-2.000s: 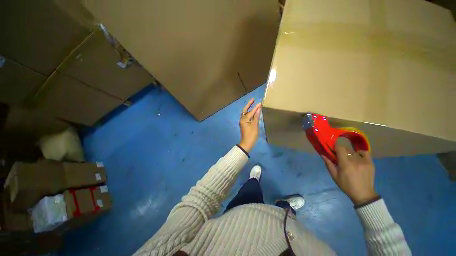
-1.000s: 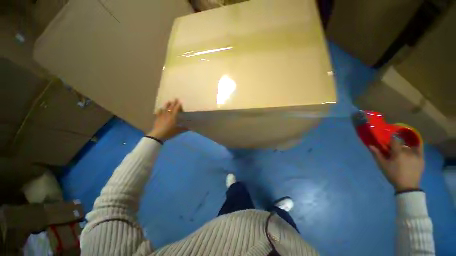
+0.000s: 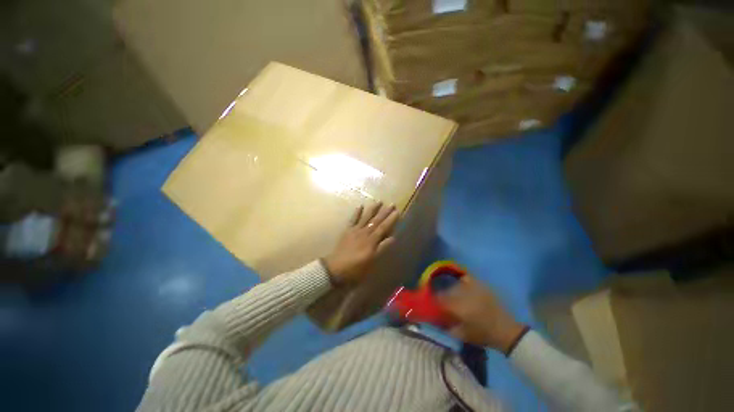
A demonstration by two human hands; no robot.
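A large brown shipping carton (image 3: 274,193) stands in front of me, turned at an angle, with glossy tape bands on its top and a white glare patch. My left hand (image 3: 364,244) lies on the top near the carton's near right edge, fingers spread. My right hand (image 3: 475,310) holds the red tape gun (image 3: 426,303), with a yellow roll edge, beside the carton and close to my body. The right hand and tape gun are blurred.
A large plain brown cardboard panel (image 3: 233,40) stands behind the carton. Film-wrapped brown goods (image 3: 507,72) with white labels are at the back. Brown cartons (image 3: 660,169) stand at right. Blurred boxes (image 3: 60,217) are at far left on the blue floor (image 3: 499,209).
The view has turned and the carton now sits at an angle. My left hand has moved from its near left corner onto its top. My right hand has brought the tape gun in towards my body.
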